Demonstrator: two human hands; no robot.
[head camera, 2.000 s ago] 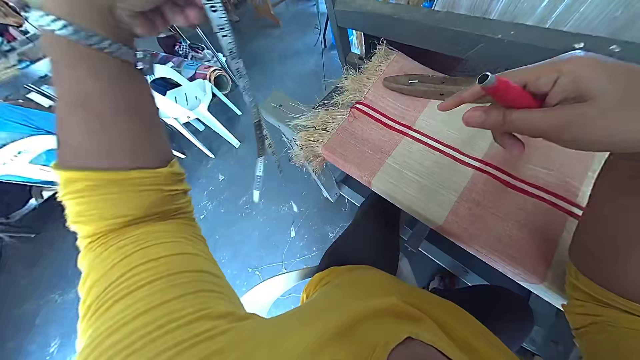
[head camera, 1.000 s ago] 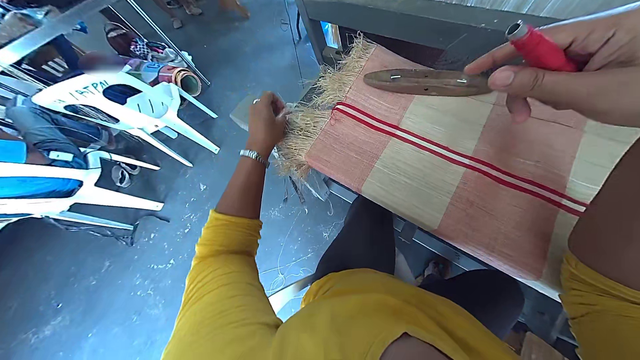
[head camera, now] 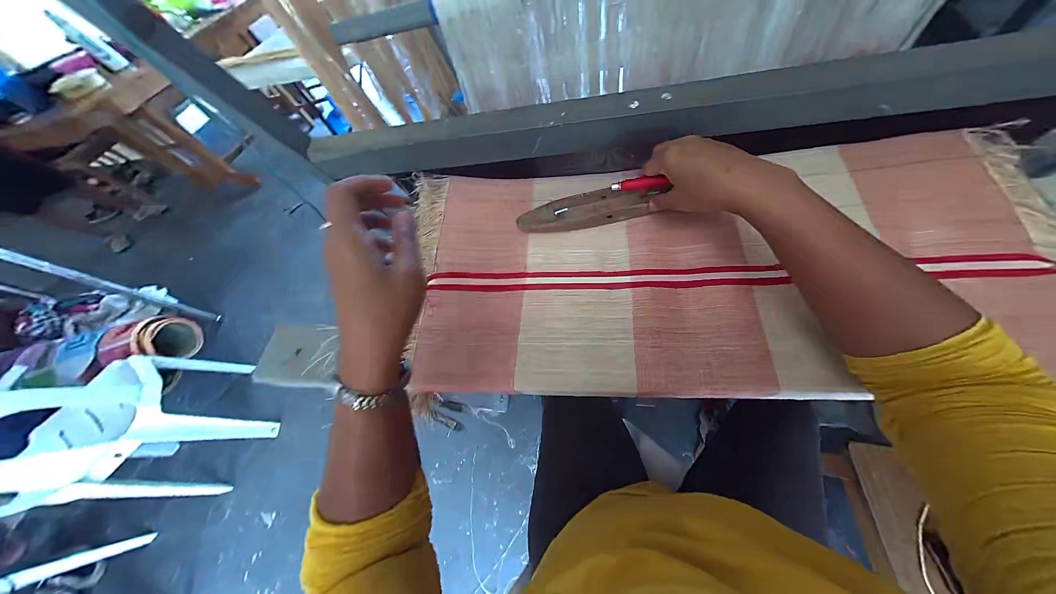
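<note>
Pink and cream striped woven cloth [head camera: 577, 338] with two red lines lies across the loom in front of me. My right hand [head camera: 701, 177] is on a bobbin of red thread [head camera: 642, 184], which lies at a wooden boat shuttle [head camera: 577, 210] on the cloth. The far end of the shuttle is hidden by my fingers. At the cloth's fringed left edge, my left hand [head camera: 375, 247] is raised with its fingers apart and curled, and nothing shows in it.
A grey loom beam [head camera: 528, 124] runs behind the cloth, with pale warp threads [head camera: 660, 41] beyond. A small flat board [head camera: 297, 355] juts out left of my left wrist. White plastic chairs [head camera: 107, 421] and a roll of material [head camera: 173, 338] are at the left.
My left hand has come up from the fringe's lower side to the cloth's left edge. The red bobbin, earlier held above the cloth, is down at the shuttle. The view has shifted.
</note>
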